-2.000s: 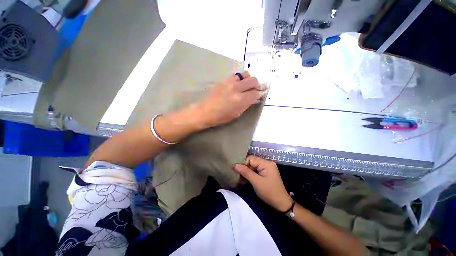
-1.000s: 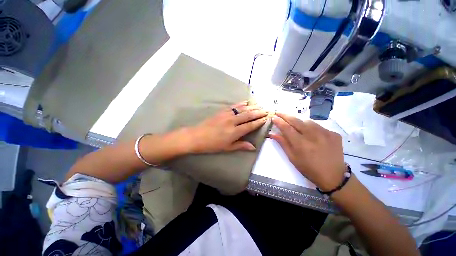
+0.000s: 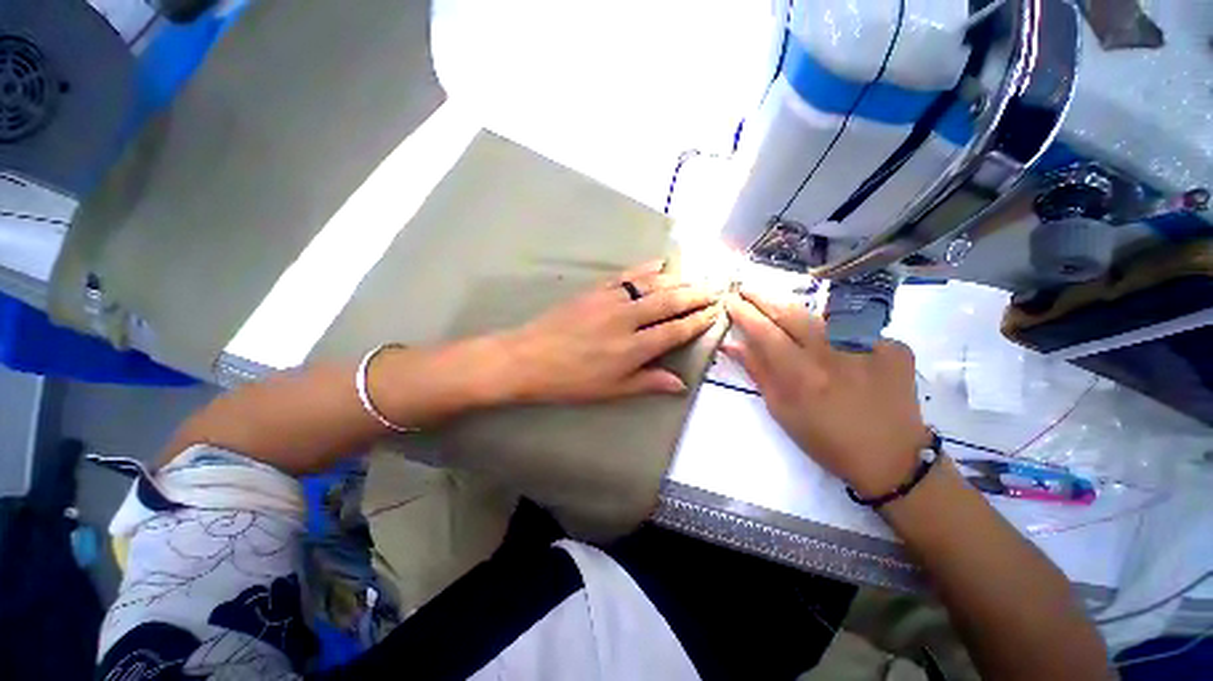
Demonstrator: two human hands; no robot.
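Observation:
A khaki garment panel point(image 3: 532, 213) lies flat on the white machine table, its right edge at the needle area and its lower part at the front edge. My left hand point(image 3: 605, 333) lies flat on the panel, fingers spread a little, fingertips near the presser foot. My right hand point(image 3: 831, 393) has its fingertips on the panel's right edge, beside my left fingertips; it seems to pinch the edge. The machine head point(image 3: 851, 120), white with a blue stripe, stands just beyond the fingertips. Glare hides the needle and the exact edge.
A second khaki panel point(image 3: 279, 146) lies at the left. Blue and pink thread snips point(image 3: 1031, 482) lie right of my right wrist. A dark phone point(image 3: 1131, 319) is strapped to the machine. Clear plastic point(image 3: 991, 359) lies behind the snips. A measuring tape point(image 3: 785, 539) runs along the front edge.
My right hand has come up from the panel's lower edge to the needle area. My left hand has flattened on the panel. The view has shifted, showing more of the machine head.

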